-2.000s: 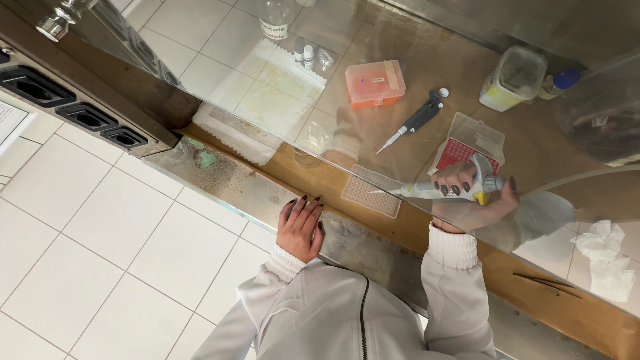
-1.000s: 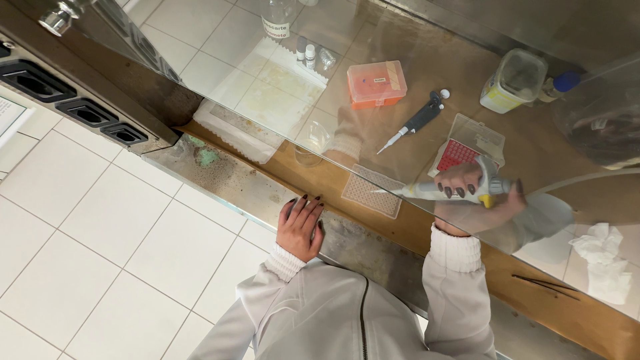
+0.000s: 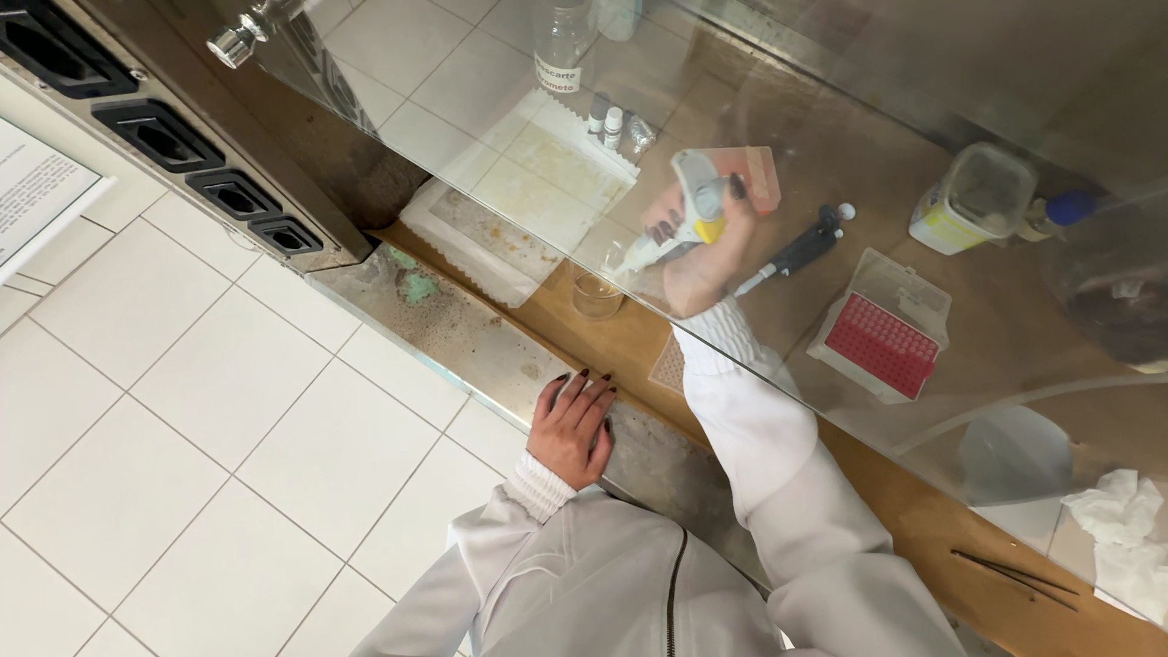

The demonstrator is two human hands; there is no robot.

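Behind the glass sash, my right hand [image 3: 716, 246] grips a white and grey micropipette [image 3: 698, 196], its tip slanting down left over a small glass beaker [image 3: 598, 297]. My left hand [image 3: 573, 427] rests flat on the metal front edge, fingers slightly apart, holding nothing. Partly under my right sleeve lies a perforated well plate [image 3: 670, 367]. A dark micropipette [image 3: 796, 253] lies to the right of my right hand, near an open tip box with a red rack [image 3: 881, 345]. An orange-red box [image 3: 757, 173] stands partly hidden behind the held micropipette.
A lace-edged white mat [image 3: 493, 239], small white-capped vials [image 3: 612, 128] and a labelled glass bottle [image 3: 558, 55] are at the back left. A plastic tub [image 3: 976, 196], crumpled paper [image 3: 1122, 520] and dark tweezers [image 3: 1013, 579] are at the right. The glass sash edge [image 3: 803, 404] crosses above my right sleeve.
My right hand has moved left with the micropipette, from beside the open tip box and over the well plate to the small beaker. My left hand has stayed on the front edge.
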